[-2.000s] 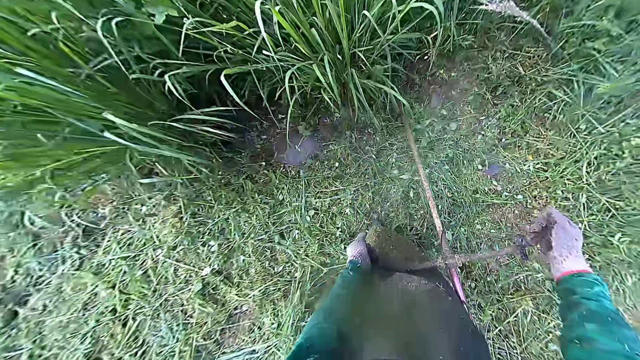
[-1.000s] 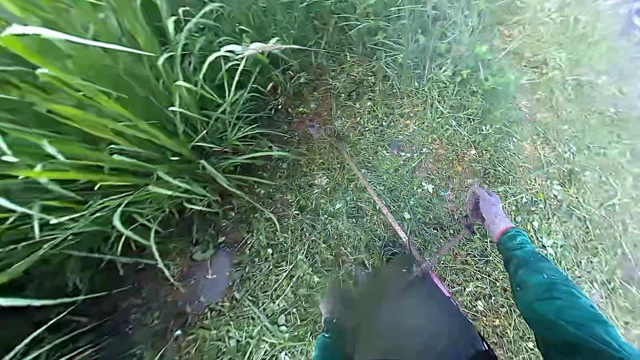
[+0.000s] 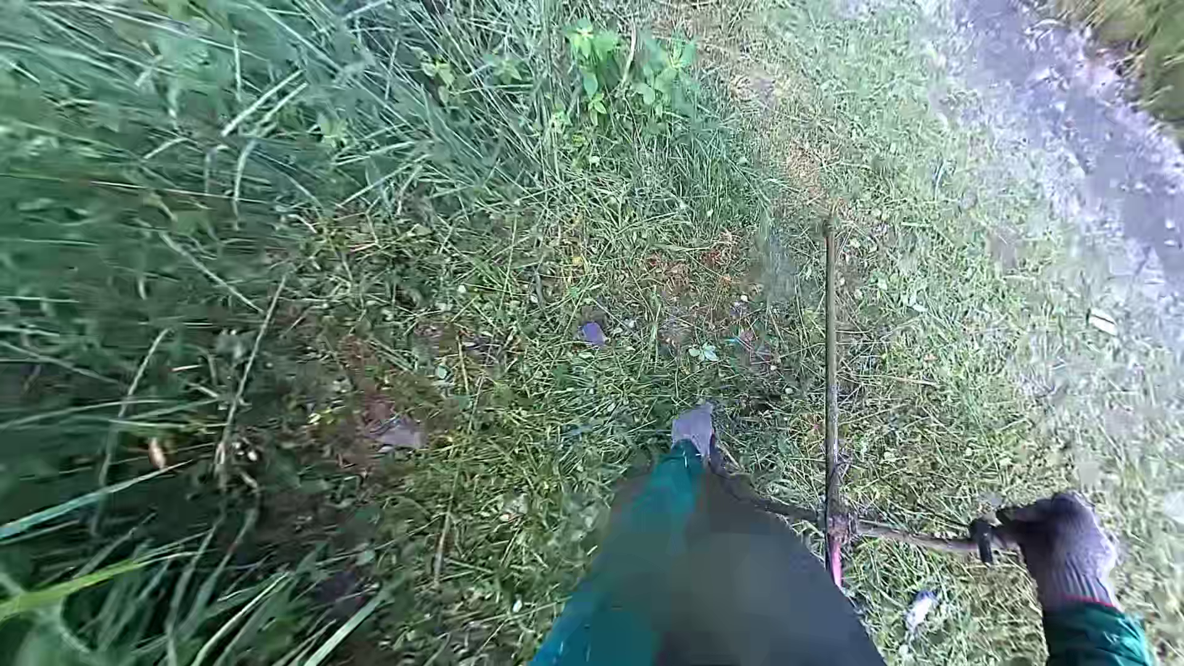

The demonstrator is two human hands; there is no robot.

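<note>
A brush cutter's long shaft (image 3: 832, 370) runs up the right half of the view, with its handlebar (image 3: 911, 536) crossing it low down. My right hand (image 3: 1064, 546), in a light knitted glove with a green sleeve, is closed on the dark grip at the bar's right end. Near the bar's left end is my left hand (image 3: 694, 429), also gloved; it appears closed on the bar, partly hidden by its own sleeve. The shaft's far end is blurred over cut grass (image 3: 777, 268), and no cutting head can be made out.
Tall grass (image 3: 231, 120) stands at the left and upper left. A leafy weed (image 3: 638, 74) grows at the top. Cut grass (image 3: 546, 416) covers the ground ahead. A grey, wet-looking strip (image 3: 1091, 139) runs along the upper right. Small flat stones (image 3: 400, 433) lie in the grass.
The view has turned strongly to the right, bringing in the grey strip. The shaft, slanting to the upper left before, now stands nearly upright in view. Both hands remain at the handlebar.
</note>
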